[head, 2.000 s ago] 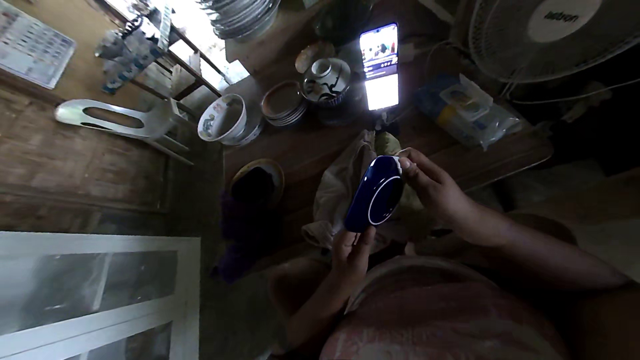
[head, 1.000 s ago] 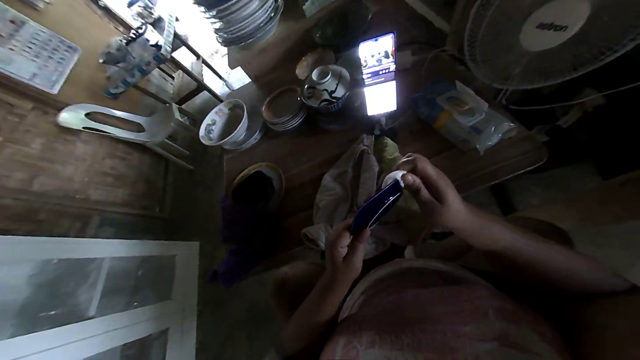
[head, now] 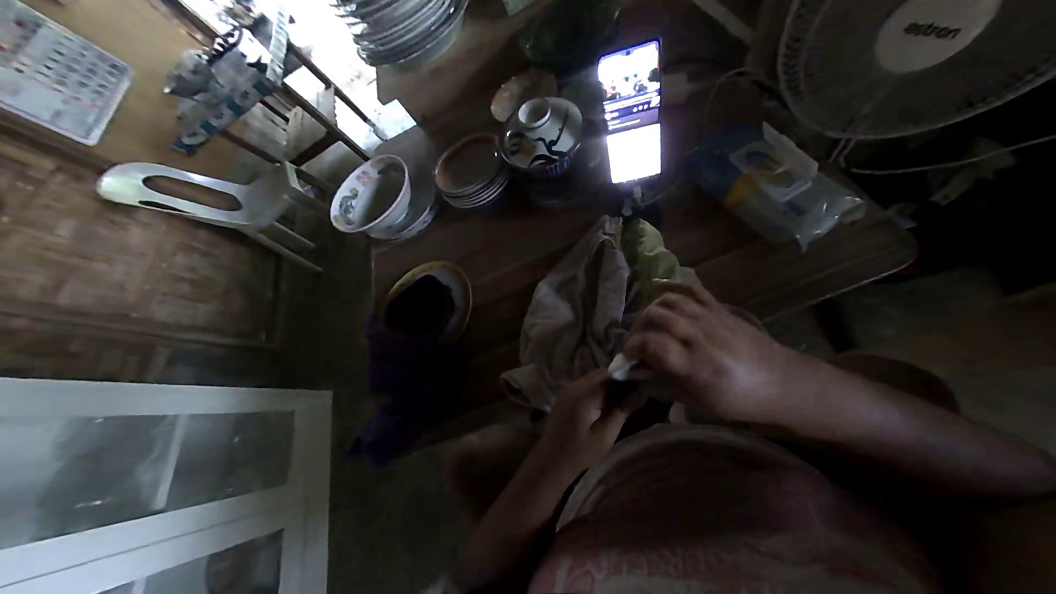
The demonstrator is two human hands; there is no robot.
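My left hand is closed around a dark flat object, mostly hidden between my hands; its kind cannot be told from this view. My right hand is bent over the same object, with a small white piece, perhaps cloth or tissue, at its fingertips. Just beyond my hands, a crumpled beige cloth lies on the wooden table, beside a yellow-green cloth. A lit smartphone stands farther back.
On the table are a patterned bowl, stacked saucers, a round ceramic pot, a yellow-rimmed plate and a plastic packet. An electric fan stands at right, a white plastic chair at left. Purple cloth hangs at the near-left edge.
The blue object with a white ring, in plain view in my hands two seconds ago, has been turned edge-on and lowered toward my body. My right hand has moved over it.
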